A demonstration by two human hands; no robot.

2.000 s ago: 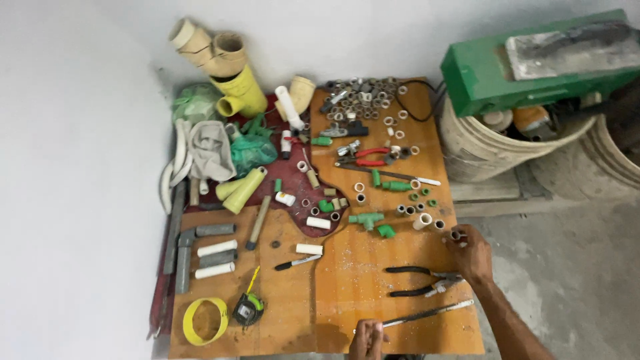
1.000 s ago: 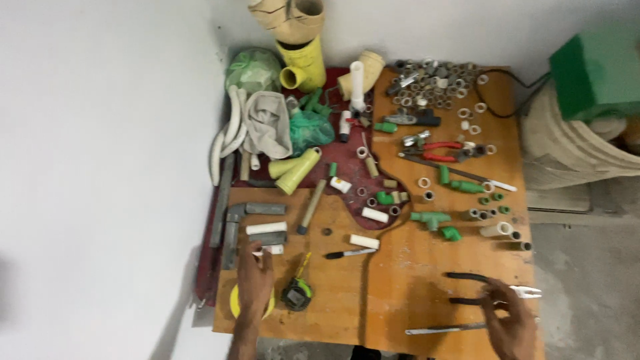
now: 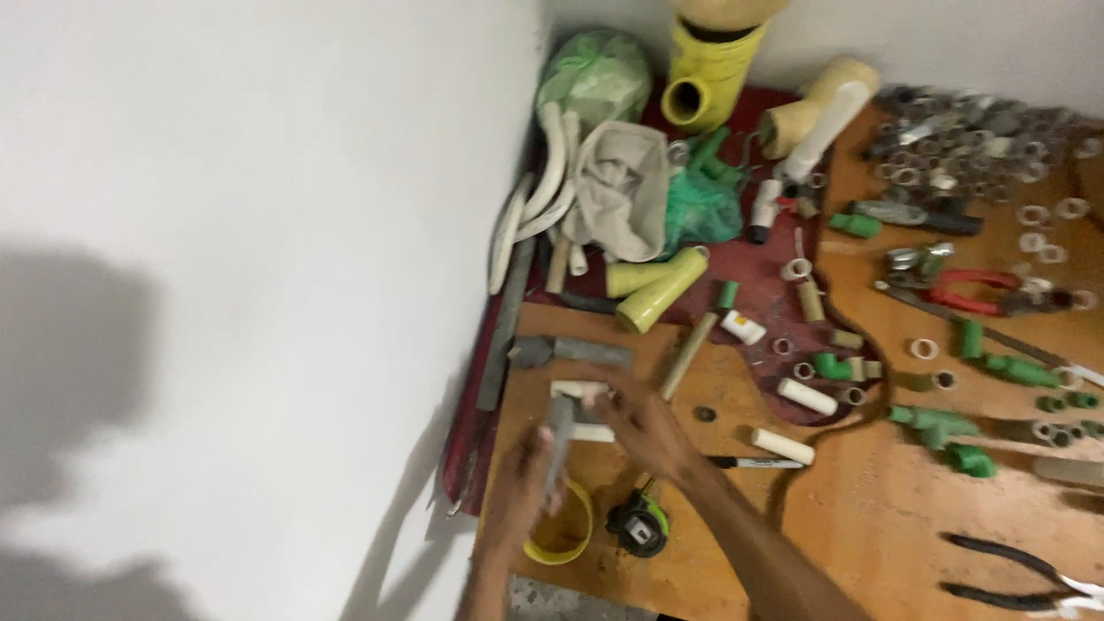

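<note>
My left hand [image 3: 528, 470] holds a short grey pipe piece [image 3: 561, 440] near the table's left front. Just right of it my right hand [image 3: 625, 414] reaches over the white pipe pieces [image 3: 593, 432], its fingertips at the upper white one; whether it grips anything is unclear. Above both hands lies a grey pipe with an elbow fitting [image 3: 573, 350]. A yellow ring [image 3: 561, 556] is partly behind my left hand. The tape measure [image 3: 640, 524] lies below my right hand, and a black and white marker [image 3: 757, 463] is right of my right wrist.
Black-handled pliers [image 3: 1009, 573] lie at the front right. Green pipe fittings [image 3: 936, 423], red-handled pliers [image 3: 979, 291] and many metal rings cover the right side. Yellow pipe fittings [image 3: 660, 289], a cloth [image 3: 623, 190] and plastic bags stand at the back left, beside the wall.
My right hand has moved left from the black-handled pliers to the white pipe pieces. My left hand now has a grey pipe piece in it. The view has shifted left and closer.
</note>
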